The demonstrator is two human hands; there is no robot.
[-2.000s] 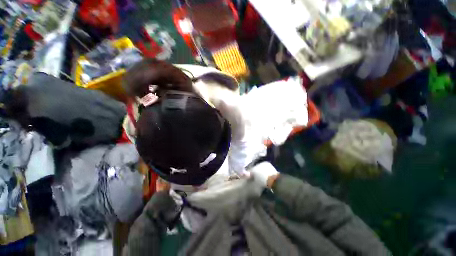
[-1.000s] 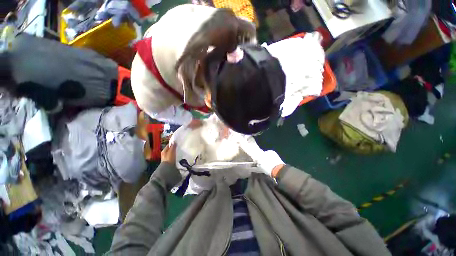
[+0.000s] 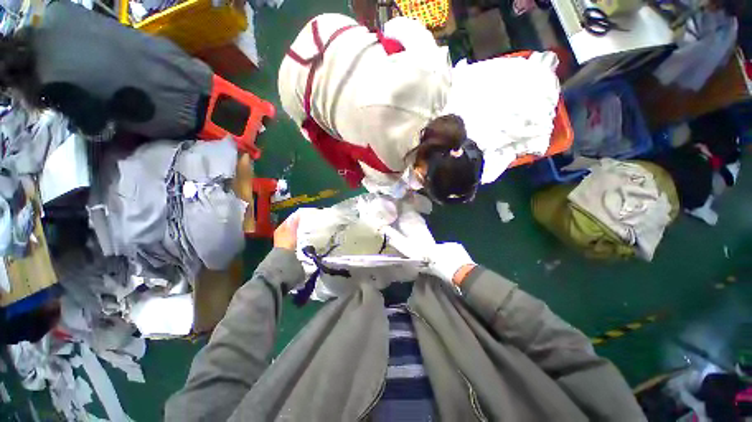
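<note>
A white woven sack (image 3: 363, 276) is held open in front of my body, with a dark tie cord (image 3: 323, 265) at the left of its rim. My left hand (image 3: 289, 231) looks bare and grips the rim at the left. My right hand (image 3: 451, 261), in a white glove, grips the rim at the right. A person (image 3: 371, 91) bends over the far side of the sack with arms at its mouth; their hands are hard to make out. Pale pieces (image 3: 381, 210) show at the mouth.
An orange-red crate (image 3: 563, 130) heaped with white cut pieces (image 3: 513, 103) stands behind the person. A blue crate (image 3: 636, 124) and an olive bundle (image 3: 573, 221) lie right. Grey garment pieces (image 3: 177, 206) and an orange-red stool (image 3: 235, 110) are left. A table with scissors (image 3: 600, 22) stands at upper right.
The person has moved back from me and bends lower, with the head now further from my chest. The sack mouth shows more. Both my hands still hold the rim.
</note>
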